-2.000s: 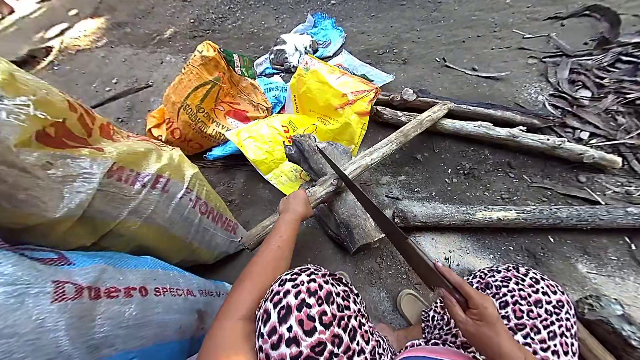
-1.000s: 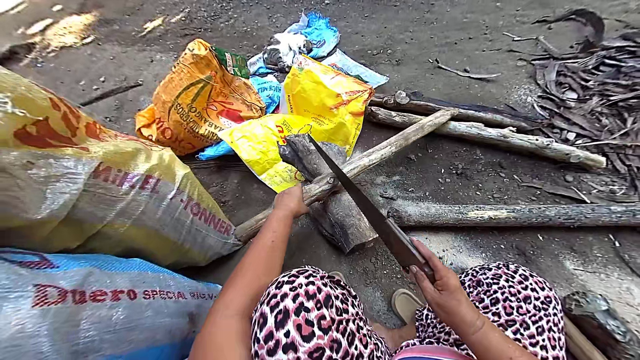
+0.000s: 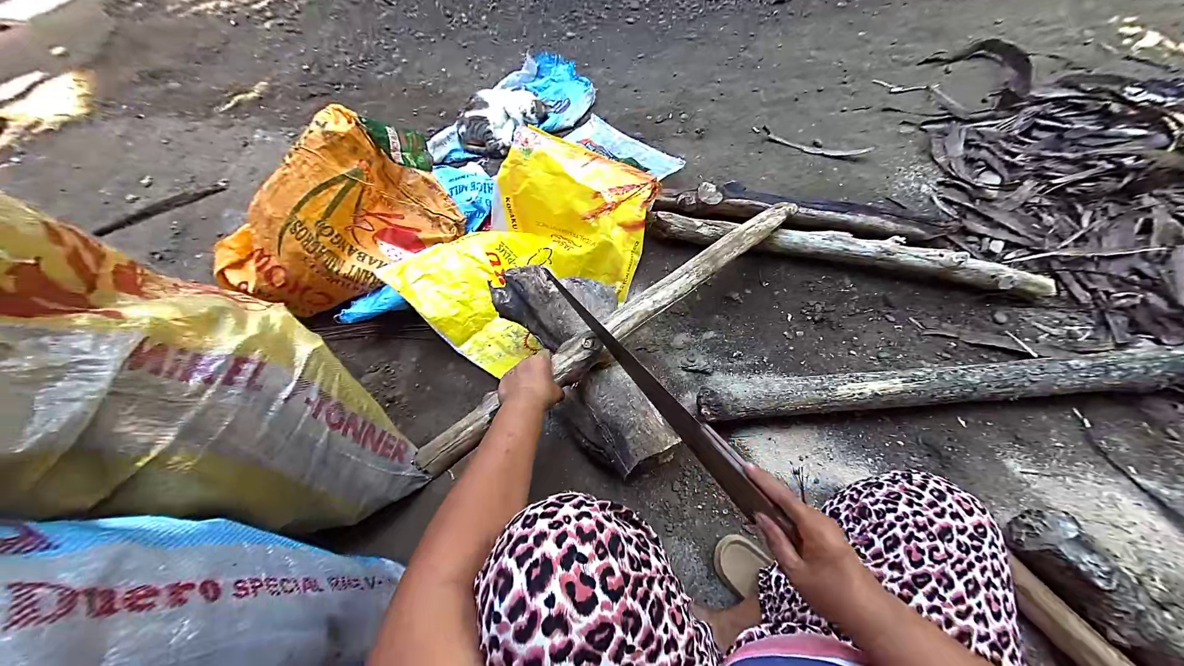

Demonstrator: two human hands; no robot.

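Note:
My left hand (image 3: 530, 381) is closed around a long wooden branch (image 3: 712, 259), which lies slanting across a short, thick block of wood (image 3: 622, 421). The branch's lower end reaches the woven sack on the left. In my right hand (image 3: 803, 546) is the near end of a long, dark, tapering saw or blade (image 3: 680, 416); my fingers hide its handle. Its narrow tip points up and left, crossing over the branch just right of my left hand. Whether the blade touches the branch I cannot tell.
Two full woven sacks, one yellow-white (image 3: 203, 398) and one blue-grey (image 3: 185, 601), stand at left. Beyond the block lie an orange sack (image 3: 342, 213) and a yellow sack (image 3: 583, 213). Several branches (image 3: 925, 384) and a dry leaf heap (image 3: 1064, 176) lie right. A log (image 3: 1078, 564) sits near my knee.
Both hands keep their holds on the branch and the blade. The blade has shifted slightly against the branch since the earlier frames. The branch remains across the block.

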